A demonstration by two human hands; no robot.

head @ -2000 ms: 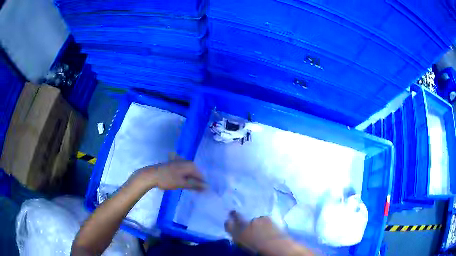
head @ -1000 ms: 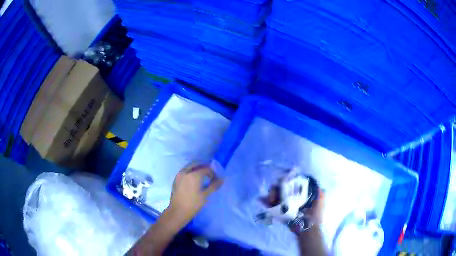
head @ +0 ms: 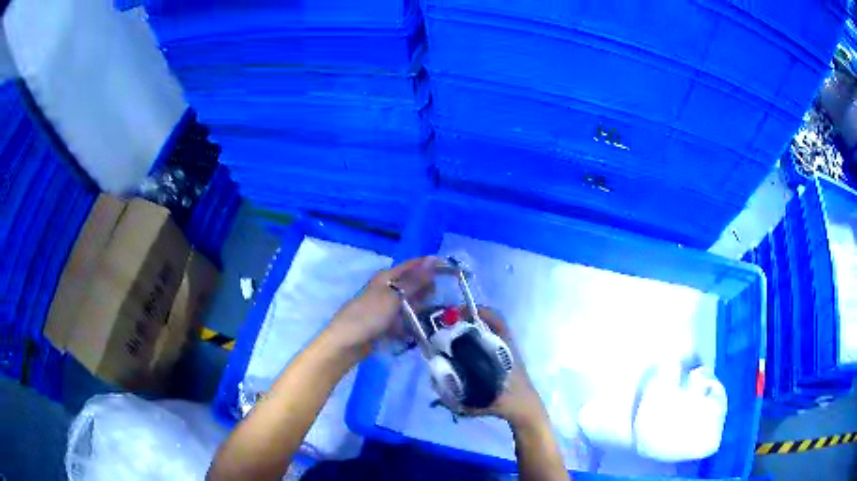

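A white-and-black moulded assembly [head: 467,362] with a red spot and two thin prongs is held above the left part of the large white-lined blue work crate [head: 742,357]. My right hand [head: 517,399] holds its rounded black-and-white end from below and the right side. My left hand [head: 381,305] is at the prongs on the upper left, its fingers partly blurred and around them. Whether clear film covers the assembly cannot be told.
A smaller white-lined blue crate [head: 246,352] adjoins on the left. A white bundle [head: 678,413] lies at the work crate's right end. Stacked blue crates [head: 601,103] wall the back. A carton [head: 117,301] and a translucent white bag [head: 132,442] are at left.
The assembly has turned so its prongs point up and away, and it has moved left with my right hand. My left hand has moved up to its prongs. The view has shifted.
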